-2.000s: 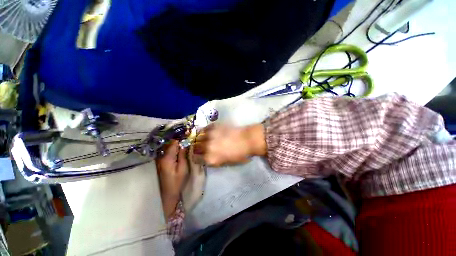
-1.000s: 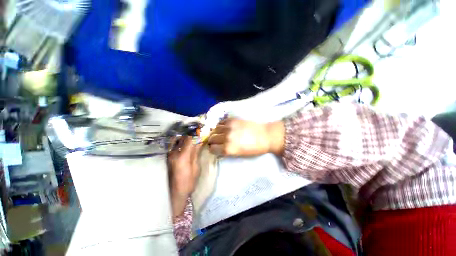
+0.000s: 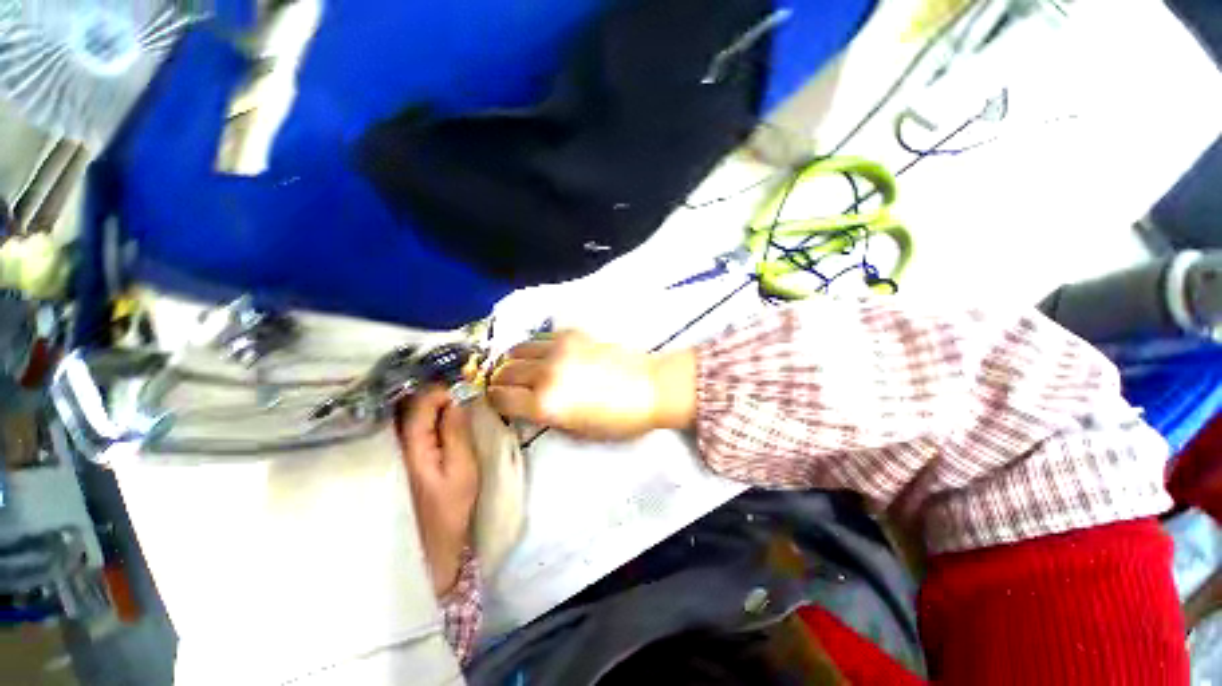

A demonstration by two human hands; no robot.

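Note:
The sewing machine [image 3: 442,201] is covered by a blue and black cloth. Its presser foot area [image 3: 462,369] is at the centre, partly hidden by fingers. My left hand [image 3: 442,462] lies flat just below it, its fingertips close to the needle area. My right hand [image 3: 583,386] is bent beside it, fingertips together at a small yellow edge. A beige fabric piece [image 3: 500,496] runs under and between my hands, with its upper end hidden. Blur hides exactly what my fingers grip.
Lime-green scissors [image 3: 831,221] lie right of the machine, tangled in dark cord [image 3: 697,319], blades toward the needle. A white fan [image 3: 101,47] is at the upper left. The white table [image 3: 308,563] has its edge near my lap.
The whole view has shifted. A dark cord now runs past my right hand toward the fabric. Both hands stay at the needle area.

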